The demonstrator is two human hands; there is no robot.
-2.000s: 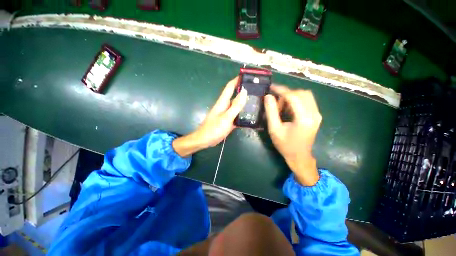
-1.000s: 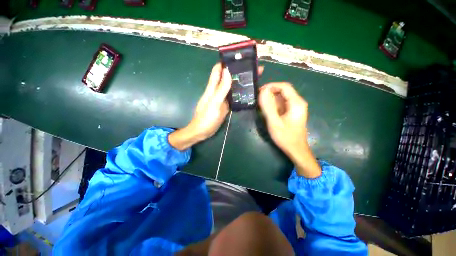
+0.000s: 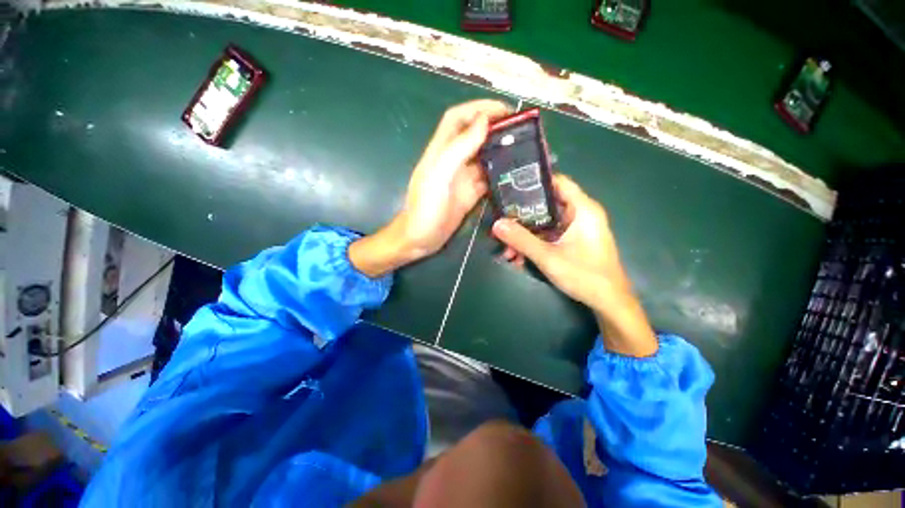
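Note:
A phone unit [image 3: 520, 177] with a dark red rim is held in both hands above the bench, near the whitish edge strip. Its works side faces up, with a black middle housing on it; a pale round spot shows near the top and part of the circuit board shows through the window. My left hand [image 3: 447, 179] grips its upper left side, fingers around the top. My right hand [image 3: 571, 243] grips its lower right side, thumb on the lower end. The fingers under the unit are partly hidden.
Another phone unit [image 3: 224, 96], with green board and silver patches showing, lies on the bench at left. Beyond the chipped whitish edge strip [image 3: 585, 99], several units stand on the green conveyor belt [image 3: 695, 69]. Stacked black blister trays [image 3: 843, 367] are at right.
The phone unit has moved slightly right and is tilted the other way. My right hand has closed on its lower end; my left hand has moved up its side.

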